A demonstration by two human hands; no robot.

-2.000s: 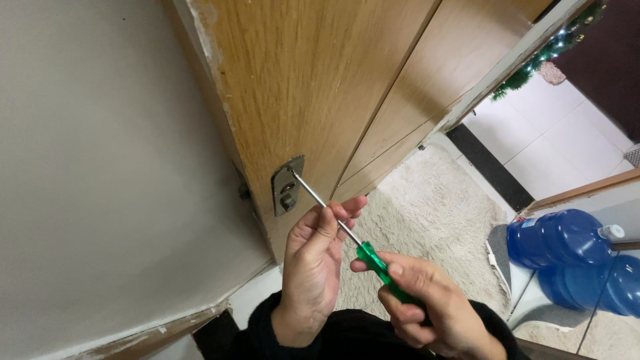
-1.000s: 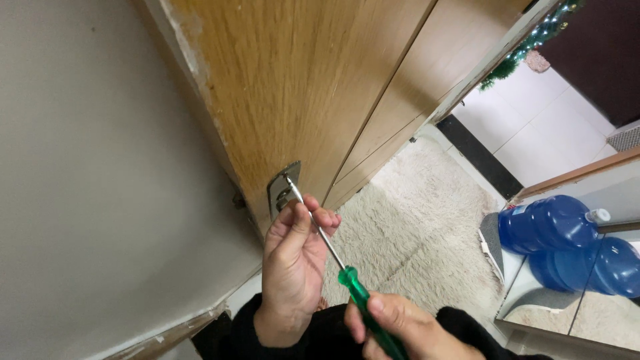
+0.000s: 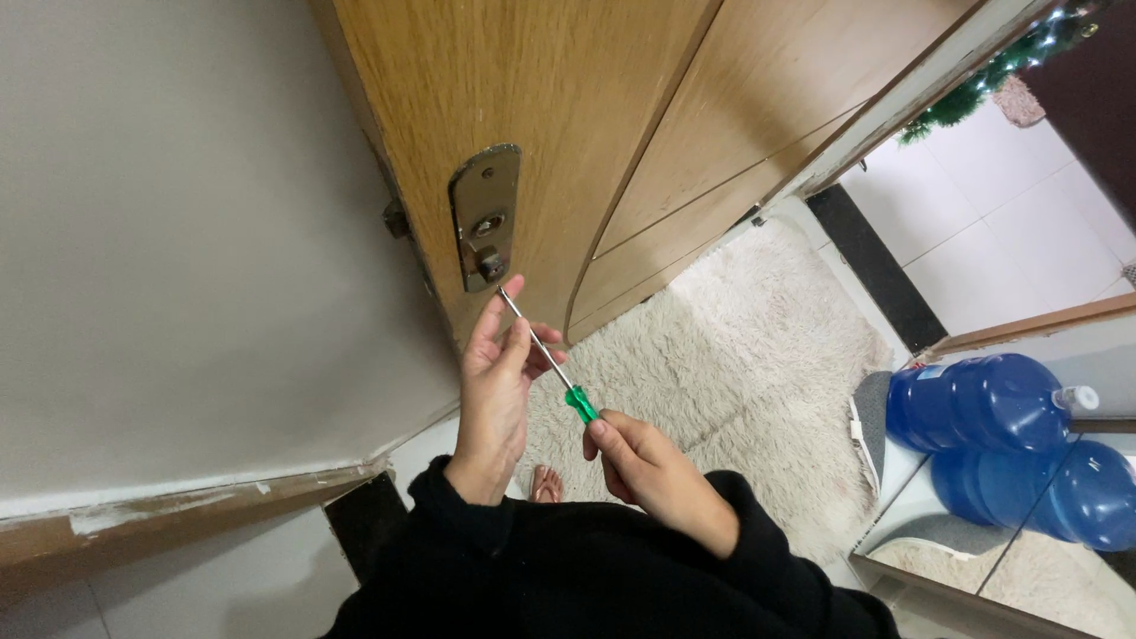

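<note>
A screwdriver (image 3: 579, 401) with a green handle and thin metal shaft lies in my right hand (image 3: 652, 466), which is closed round the handle. My left hand (image 3: 501, 382) steadies the shaft between thumb and fingers, close to the tip. That tip is near the lower end of a metal lock plate (image 3: 484, 200) on the wooden door (image 3: 568, 106). A small hole shows at the top of the plate, with a keyhole cylinder and a protruding square stub below it. A latch (image 3: 395, 218) sticks out of the door's edge.
A shaggy cream rug (image 3: 737, 355) covers the floor under the door. Blue water jugs (image 3: 976, 404), one perhaps a reflection, are at the right. A grey wall (image 3: 177, 248) rises at the left. A lit green garland (image 3: 958, 102) is beyond the doorway. My sandalled foot (image 3: 547, 484) shows below.
The screwdriver's tip has left the top of the lock plate and is now near its lower end. Both hands have moved away from the plate's top, leaving its face in view.
</note>
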